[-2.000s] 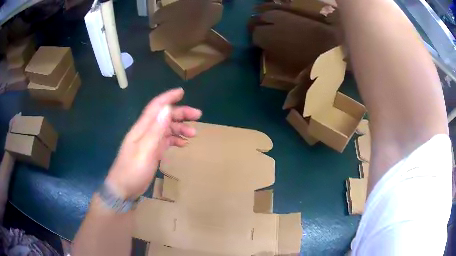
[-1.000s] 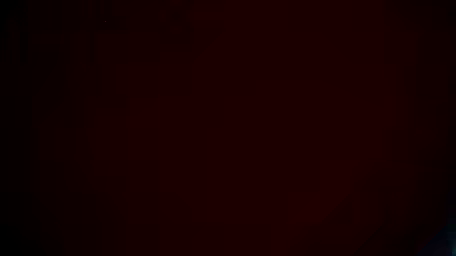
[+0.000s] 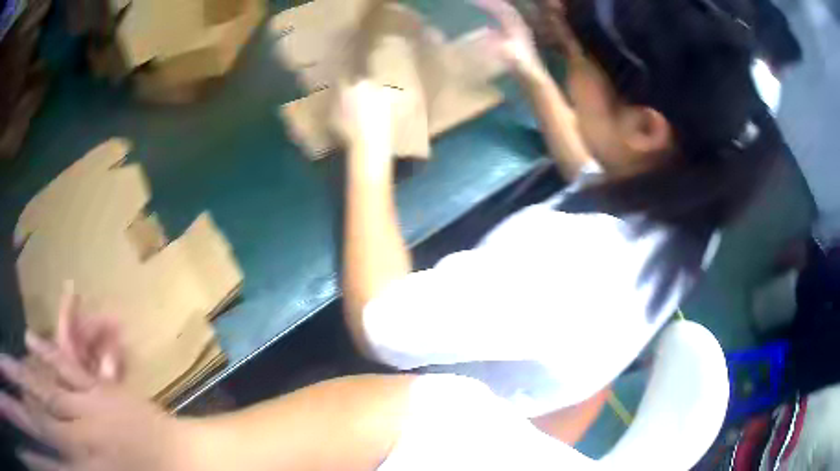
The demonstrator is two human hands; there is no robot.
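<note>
The view is tilted and blurred. A flat brown die-cut blank (image 3: 101, 248) lies on top of a layered stack at the left, near the table edge. My right hand (image 3: 97, 414) is at the lower left, over the near part of the blank, blurred, fingers spread, holding nothing that I can see. More blurred fingers show just above it; I cannot tell whether they belong to my left hand. My right arm comes in from the bottom middle with a white sleeve.
A person (image 3: 543, 285) in a white top sits close at the right, both hands on another cardboard blank (image 3: 401, 101). Cardboard boxes (image 3: 180, 37) stand on the dark green table (image 3: 276, 212) at the upper left. A white chair back (image 3: 686, 396) is at the lower right.
The picture was almost black one second ago. Compared with two seconds ago, the view has swung right and tilted, bringing the person into view. My right hand now shows over the blank.
</note>
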